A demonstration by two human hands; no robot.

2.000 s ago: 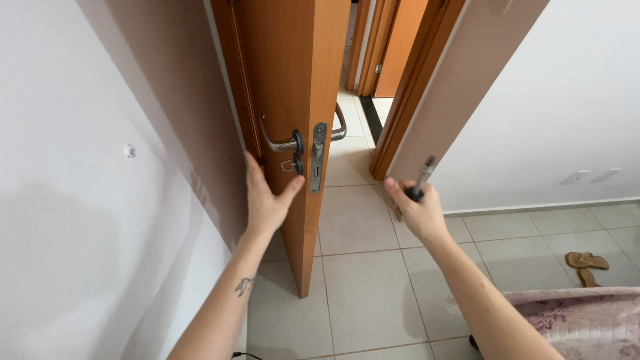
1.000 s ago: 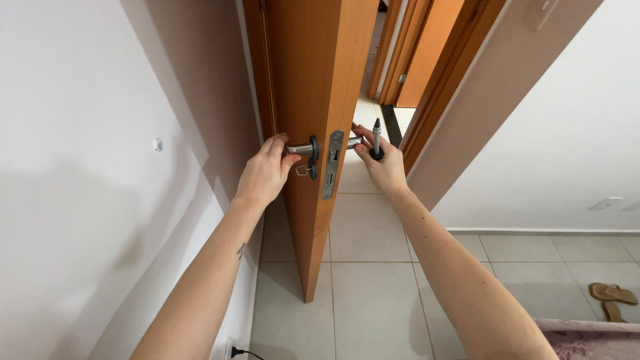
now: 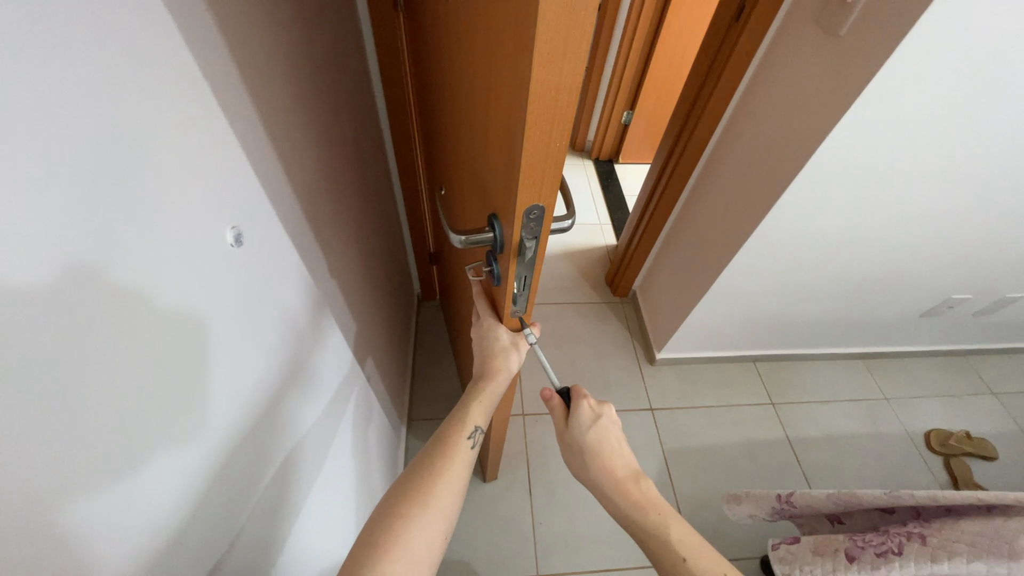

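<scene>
A wooden door (image 3: pixel 480 112) stands ajar with its edge facing me. Set in that edge is a metal mortise lock plate (image 3: pixel 526 260), with a lever handle (image 3: pixel 470 236) on the left face and another (image 3: pixel 565 210) on the right. Below the left lever, a key (image 3: pixel 477 271) sits in the lock cylinder. My left hand (image 3: pixel 498 344) grips the door edge just under the plate. In my right hand (image 3: pixel 588 428) is a screwdriver (image 3: pixel 546 362) with a black handle, its tip at the screw at the plate's lower end.
A white wall (image 3: pixel 144 320) with a small round fitting runs close on the left. The door frame (image 3: pixel 680 152) and a wall corner stand to the right. Sandals (image 3: pixel 960 444) lie on the tiled floor (image 3: pixel 712 448), near a floral bedspread (image 3: pixel 896 532) at lower right.
Both hands were at the two lever handles one second ago; they have moved down to the lower end of the lock plate. The screwdriver now points at the plate.
</scene>
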